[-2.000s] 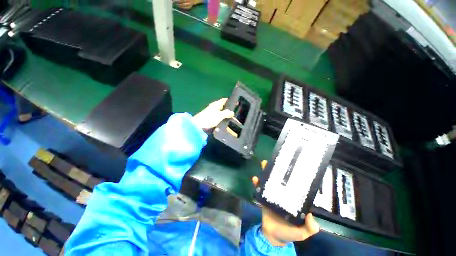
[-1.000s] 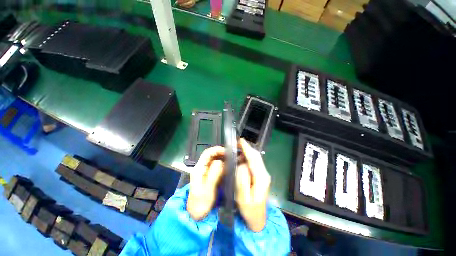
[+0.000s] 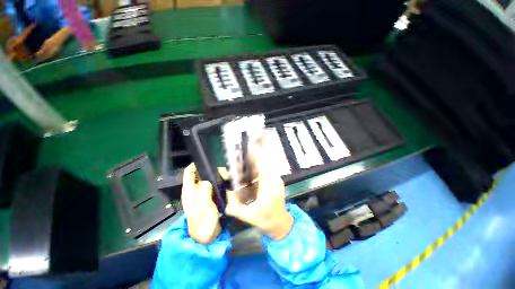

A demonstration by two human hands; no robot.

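Observation:
A white-faced part [image 3: 237,135] with a dark central slot is in my right hand [image 3: 262,203], above the bench's front edge. My left hand [image 3: 200,211] holds the side of a thin black frame [image 3: 200,148], tilted up. The white-faced part overlaps this frame's opening; whether they touch is hidden. A foam tray [image 3: 361,127] lies just beyond on the right, with white-faced parts in its left pockets and bare pockets at its right. A grey fixture [image 3: 161,206] lies flat at the left, and a deep black nest fixture [image 3: 169,147] stands behind my left hand.
A stacked foam tray [image 3: 285,93] with several white-faced parts stands behind. Black stacks [image 3: 73,220] stand at left, and a tall dark pile [image 3: 452,90] at right. A white post [image 3: 34,101] rises at left. Another person's hands [image 3: 53,45] show at upper left. Dark blocks [image 3: 367,217] lie on the floor.
The view has swung right. The black piece seen edge-on between both hands now shows as a tilted frame in my left hand and a white-faced part in my right.

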